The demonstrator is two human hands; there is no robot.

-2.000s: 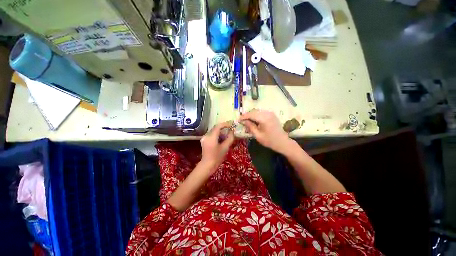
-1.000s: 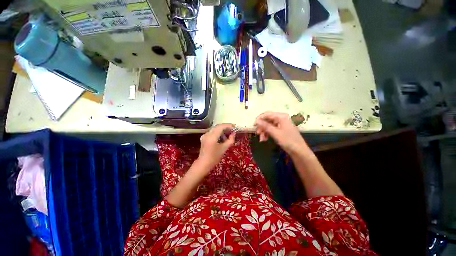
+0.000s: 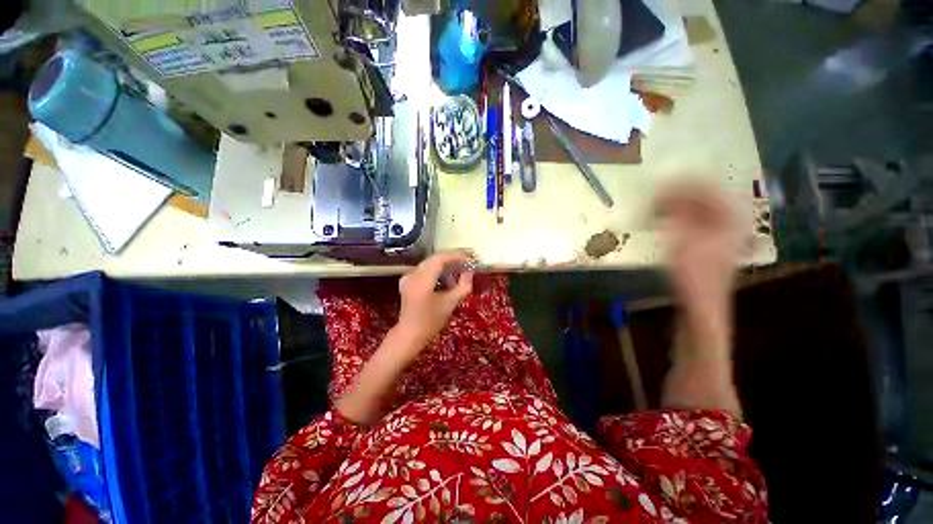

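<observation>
My left hand (image 3: 432, 297) is at the table's front edge above my lap, its fingertips pinched on a small metallic part (image 3: 457, 271). The part is mostly hidden by the fingers, and its shape cannot be told. My right hand (image 3: 698, 220) is out over the right end of the table, blurred by motion, well apart from the left. Its fingers and anything in them cannot be made out. No thread can be made out between the hands.
A sewing machine head (image 3: 246, 72) stands over its shiny needle plate (image 3: 353, 205) at left. Behind the hands lie a round dish of small metal items (image 3: 457, 133), a blue pen (image 3: 491, 154) and a slim grey tool (image 3: 581, 162). A blue crate (image 3: 194, 389) stands at lower left.
My right hand has moved away from the left, out to the right over the table. My left hand has stayed near the table edge, still pinching the part.
</observation>
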